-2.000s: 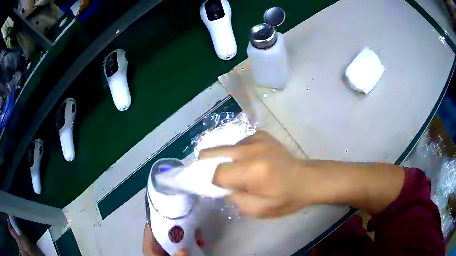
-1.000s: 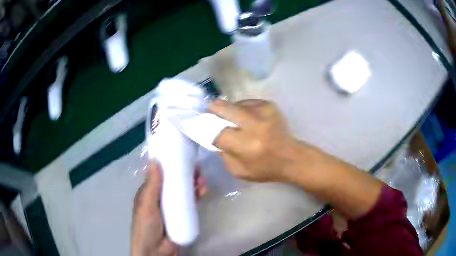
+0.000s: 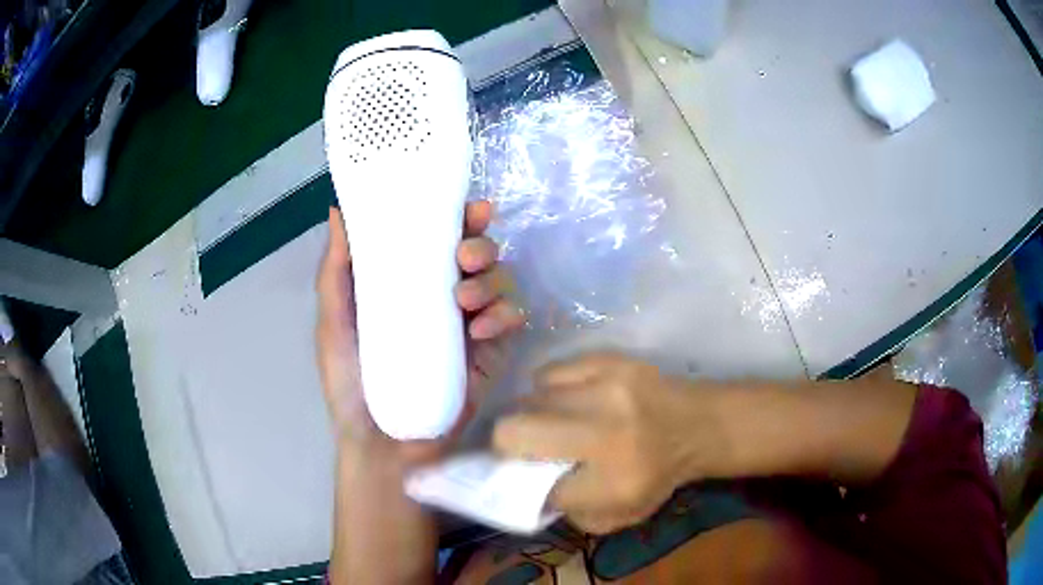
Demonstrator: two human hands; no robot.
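A white handset (image 3: 406,251) stands upright in view, its back with the vent grille facing me and its wide head at the top. My left hand (image 3: 486,280) holds it from behind, with fingertips showing along its right edge. My right hand (image 3: 623,440), blurred, is below and right of the handset, apart from it. It pinches a limp white wiping cloth (image 3: 492,489) near the handset's lower end.
Crinkled clear film (image 3: 572,160) lies on the pale bench (image 3: 257,400) right of the handset. A folded white wipe (image 3: 892,85) and a cut-off whitish bottle (image 3: 690,23) are farther back. Handsets (image 3: 106,137) lie on the green conveyor (image 3: 160,171). Another person's arm (image 3: 40,400) is at left.
The handset has turned from front to back. My right hand with the cloth has moved down off its head. The view has shifted, and the bottle is now mostly out of the picture.
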